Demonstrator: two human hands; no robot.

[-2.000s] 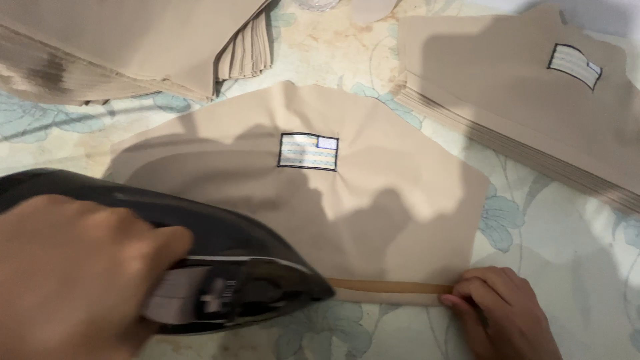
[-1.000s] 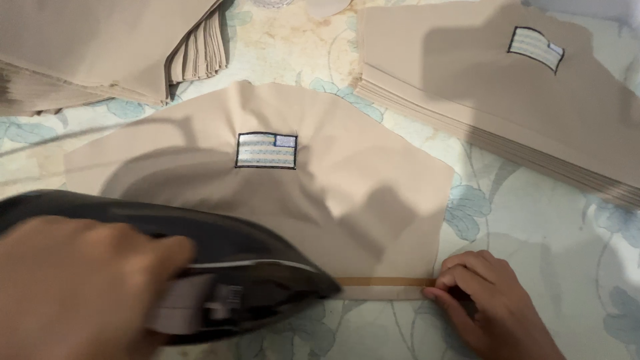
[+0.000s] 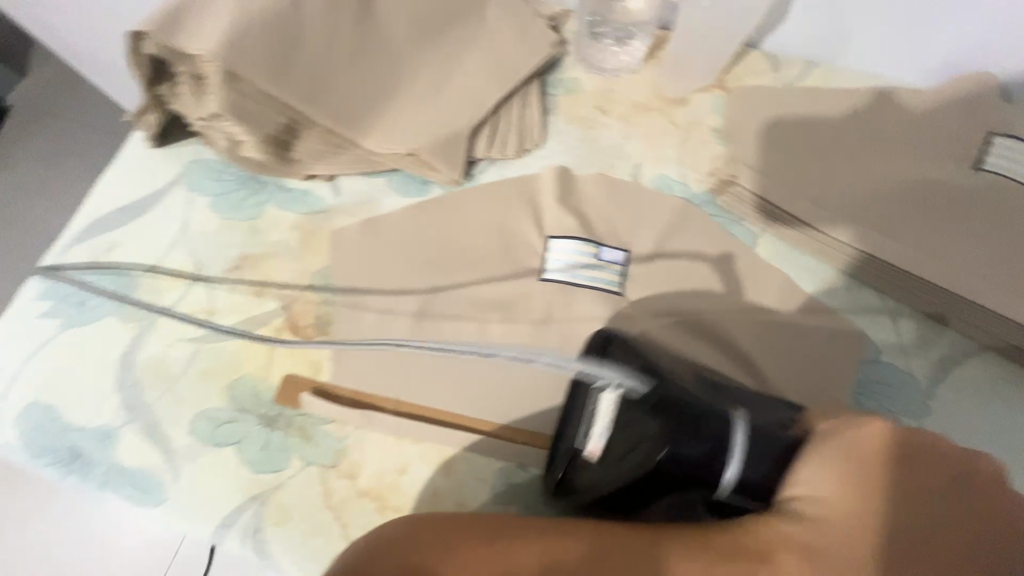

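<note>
A black clothes iron [image 3: 672, 424] stands over the lower right part of a beige fabric panel [image 3: 448, 312], its heel turned left. My left hand [image 3: 904, 480], blurred at the right, is shut on it, with the forearm crossing the bottom of the view. A thin brown strip [image 3: 424, 416] lies along the panel's lower edge; its left end sticks out past the fabric and its right end is hidden by the iron. A small flag-like patch [image 3: 586, 266] is on the panel's upper middle. My right hand is not in view.
The iron's grey cord [image 3: 384, 344] runs left across panel and flowered cloth [image 3: 104, 352]. A bunched stack of beige fabric [image 3: 360, 80] lies at upper left, layered beige panels [image 3: 904, 184] at right. A clear glass or plastic container [image 3: 616, 36] stands at the top.
The iron in my left hand has moved right along the panel's lower edge, uncovering the strip's left end. My right hand, earlier at the lower right corner, has gone from sight. The view has shifted left.
</note>
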